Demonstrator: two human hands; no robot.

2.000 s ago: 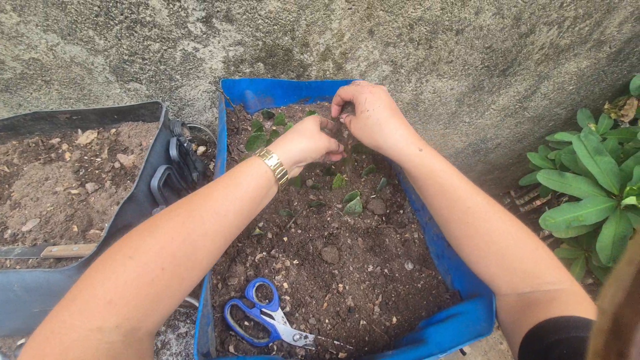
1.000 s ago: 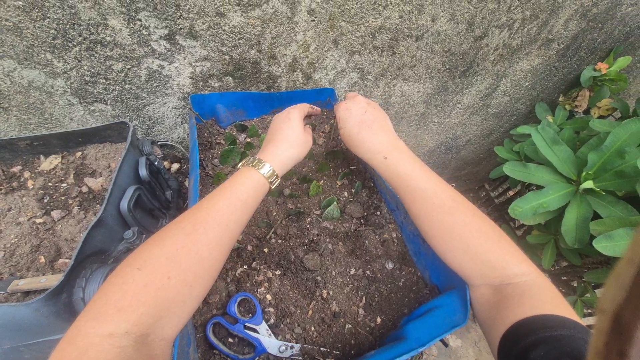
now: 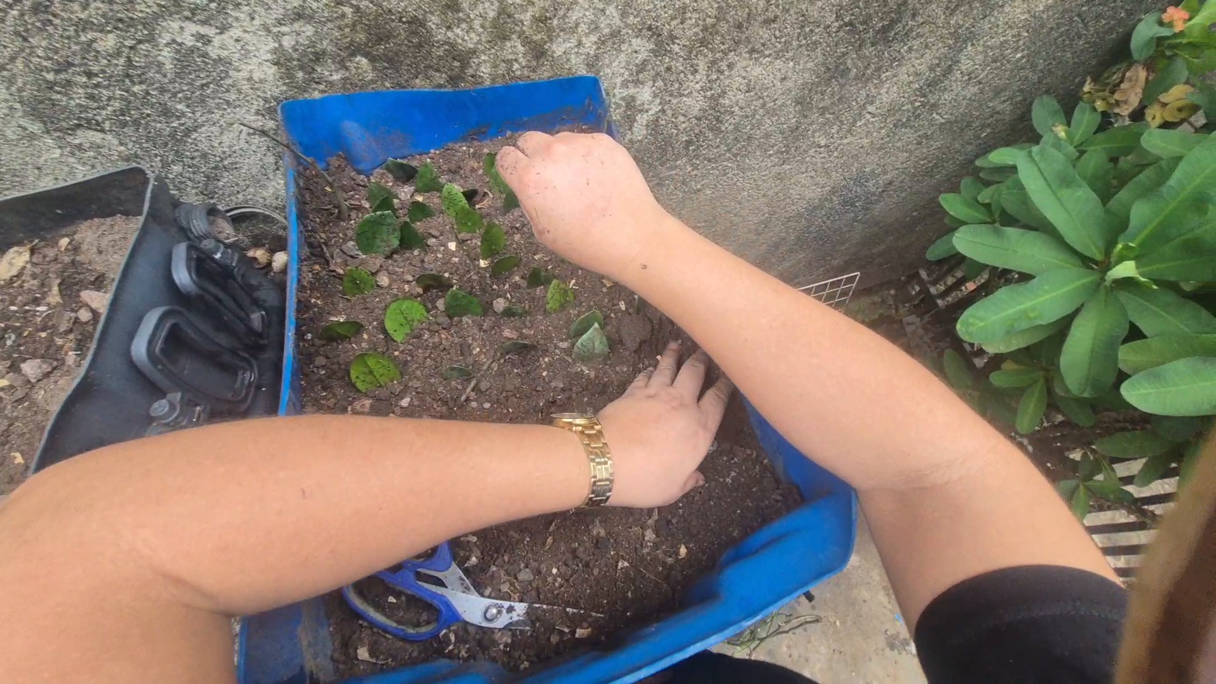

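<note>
My left hand [image 3: 665,432], with a gold-coloured watch [image 3: 591,460] at the wrist, rests on the soil with its fingers apart, near the right side of a blue plastic container [image 3: 798,560]. My right hand [image 3: 575,195] is closed in a fist over the far part of the soil, beside a green leaf; whether its fingers hold anything is hidden. Several green leaves [image 3: 406,318] stand or lie in the dark soil [image 3: 427,380], mostly in the far half. Blue-handled scissors [image 3: 437,600] lie on the soil at the near left, partly behind my left forearm.
A black container [image 3: 104,351] of soil with black handles [image 3: 195,356] stands at the left. Behind runs a rough concrete wall [image 3: 741,104]. A leafy green plant [image 3: 1092,275] grows at the right, near a white wire grid [image 3: 831,290]. A thin twig [image 3: 304,166] leans at the far left corner.
My left hand has moved from the far part of the container, near my right hand, toward the near right and lies spread on the soil. More of the leaves show.
</note>
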